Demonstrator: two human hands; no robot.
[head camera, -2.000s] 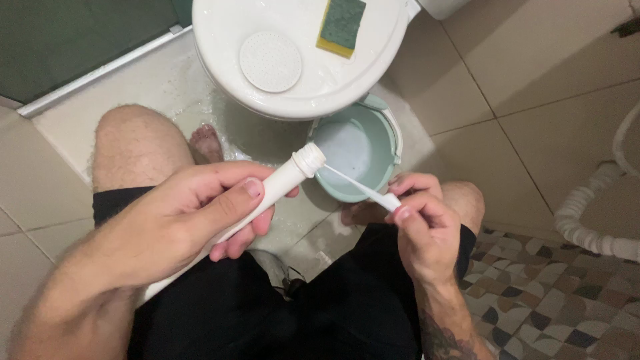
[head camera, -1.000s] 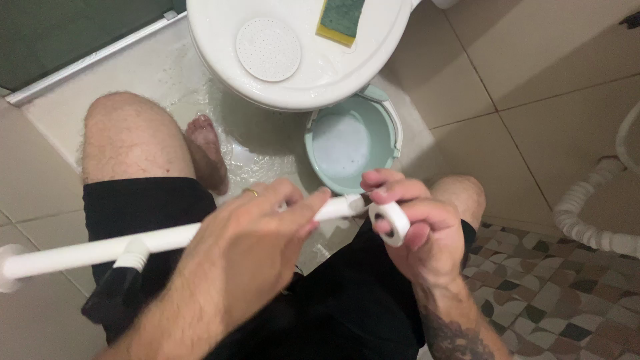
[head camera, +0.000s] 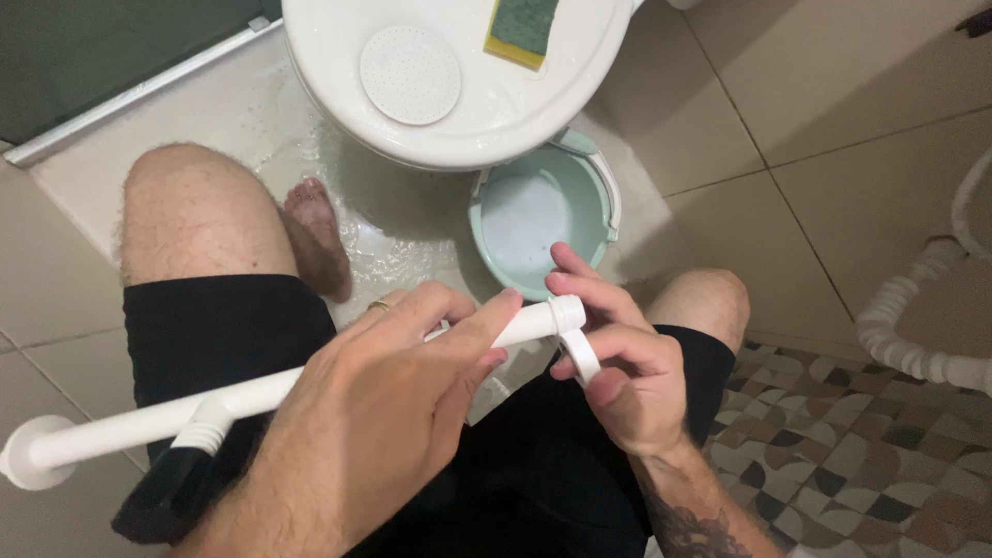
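A white plastic pipe lies across my lap, slanting up to the right. A wide round flange is at its far left and a side branch with a black fitting points down. My left hand grips the pipe near its threaded end. My right hand holds a small roll of white thread seal tape just below that threaded end. Part of the pipe is hidden under my left hand.
Ahead is a closed white toilet lid, with a perforated round shower-head plate and a green-and-yellow sponge on it. A pale green bucket of cloudy liquid stands on the wet floor. A corrugated white hose is at the right.
Two seconds ago the threaded end pointed up and my right hand held tape stretched out from it. The pipe now lies flatter, its flange and branch in view, and the roll is close to the thread.
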